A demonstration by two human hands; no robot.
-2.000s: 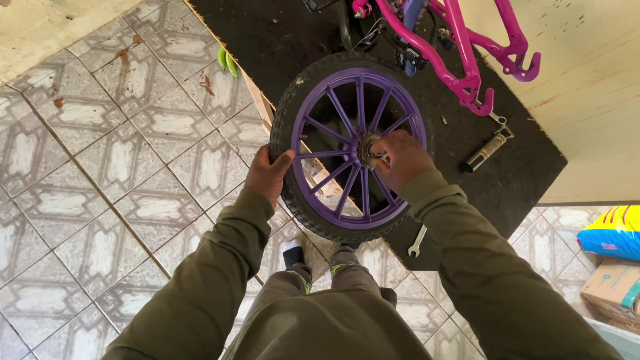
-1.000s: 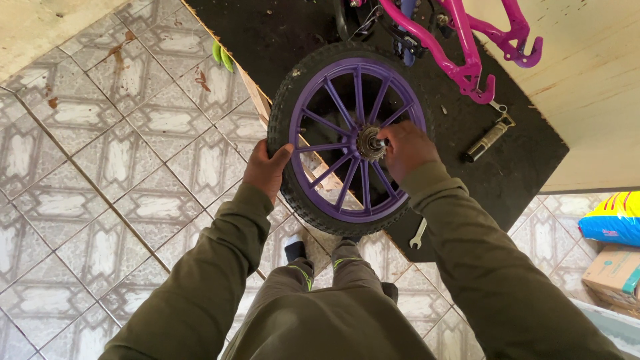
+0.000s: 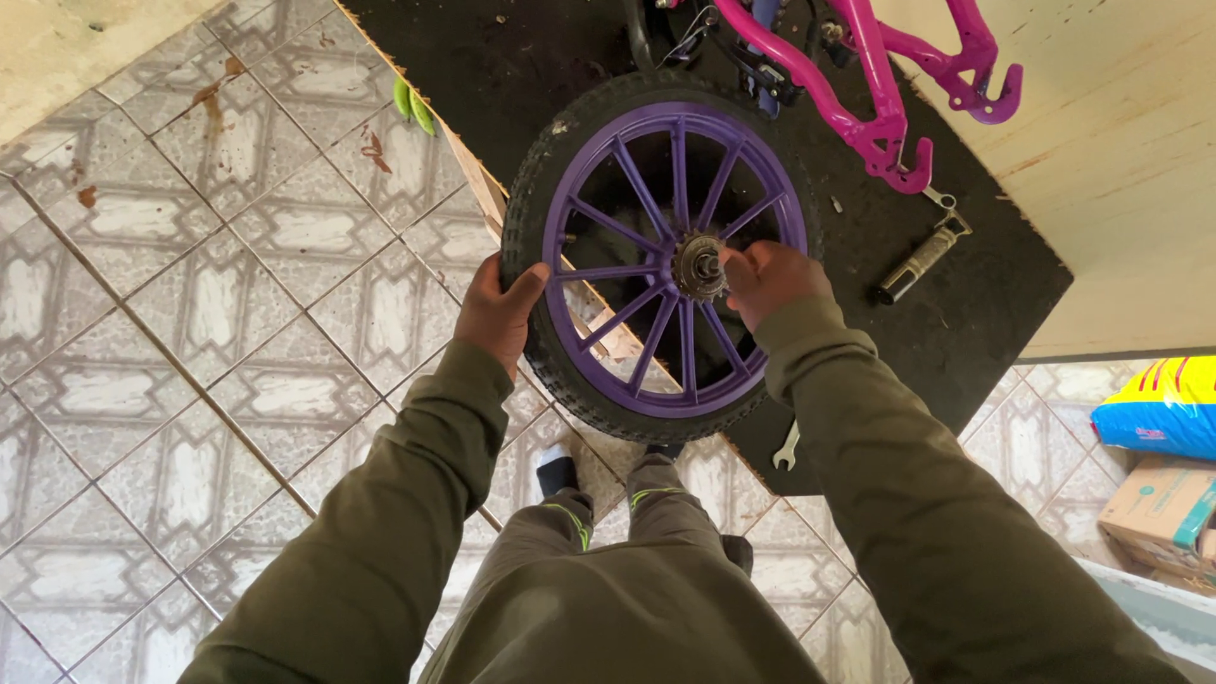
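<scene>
A purple bicycle wheel (image 3: 679, 119) with a black knobby tyre lies over the corner edge of a dark tabletop. My left hand (image 3: 503, 309) grips its rim and tyre at the left side, thumb on top. At the wheel's centre is a freewheel sprocket (image 3: 696, 268) around the hub axle. The fingers of my right hand (image 3: 771, 280) are at the right side of the axle end, bent together; what lies between them is hidden. Above and to the right is a pink bicycle frame (image 3: 807, 71) with its dropouts pointing toward me.
On the dark tabletop (image 3: 969, 351), a metal tubular tool (image 3: 917, 264) lies right of the wheel beside a ring-ended wrench (image 3: 940, 198). An open-end wrench (image 3: 787, 448) is near the front edge. Green pods (image 3: 413, 104) lie by the left edge. A yellow-blue bag (image 3: 1164, 408) sits on a cardboard box (image 3: 1159, 513).
My right hand has shifted from over the sprocket to its right side, uncovering more of the sprocket and axle. My left hand keeps its hold on the rim.
</scene>
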